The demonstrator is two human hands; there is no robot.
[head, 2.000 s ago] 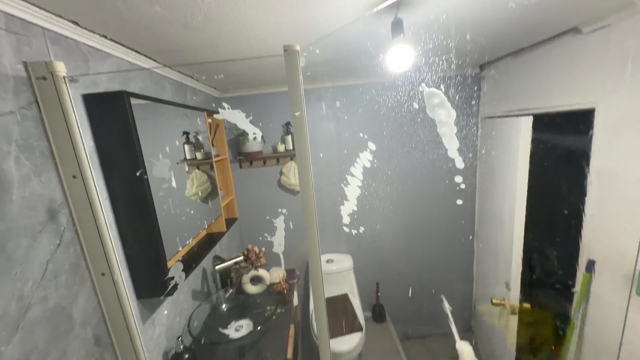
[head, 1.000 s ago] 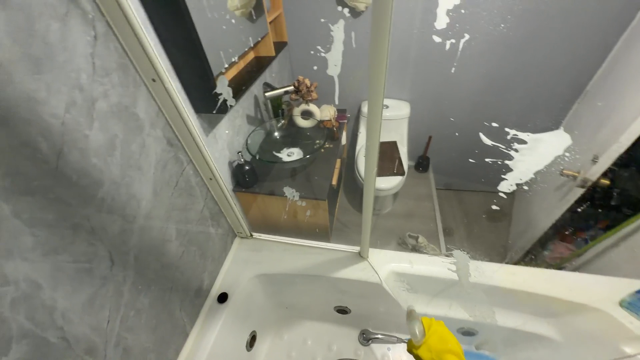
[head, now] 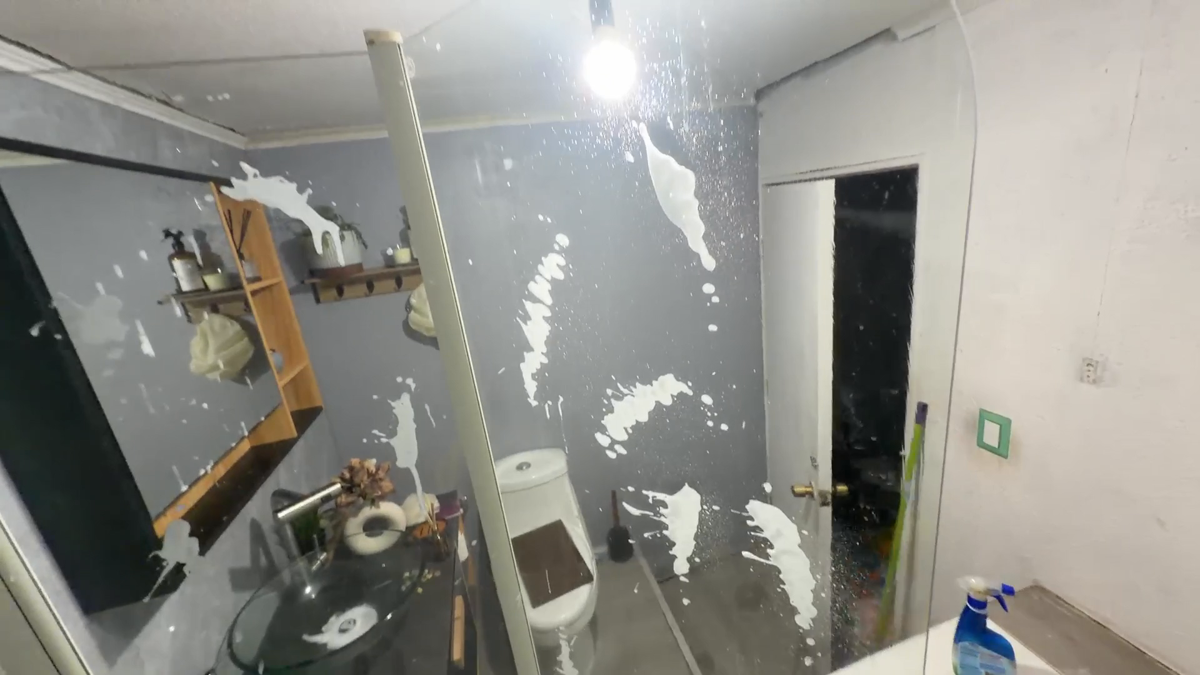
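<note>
Neither of my hands shows in the head view at this moment. A clear glass shower screen [head: 656, 328] fills the middle, its light metal frame post [head: 450, 356] leaning slightly. White liquid cleaner splashes [head: 677, 197] cling to the glass in several streaks, with fine droplets near the top. Lower down are two more white splashes, one [head: 682, 525] left of the other [head: 786, 562]. A blue spray bottle [head: 981, 637] with a white and blue trigger head stands at the bottom right, nobody's hand on it.
Through the glass are a white toilet [head: 534, 473], a toilet brush [head: 619, 539], a glass basin [head: 281, 619] with a metal faucet [head: 309, 502], and a door [head: 797, 375] standing ajar. A mirror cabinet [head: 272, 328] hangs at left. A green-handled pole [head: 902, 525] leans by the doorway.
The view has swung up from the bathtub. A yellow-gloved hand, seen low in the view one second ago, is out of sight. More white splashes are on the glass than two seconds ago.
</note>
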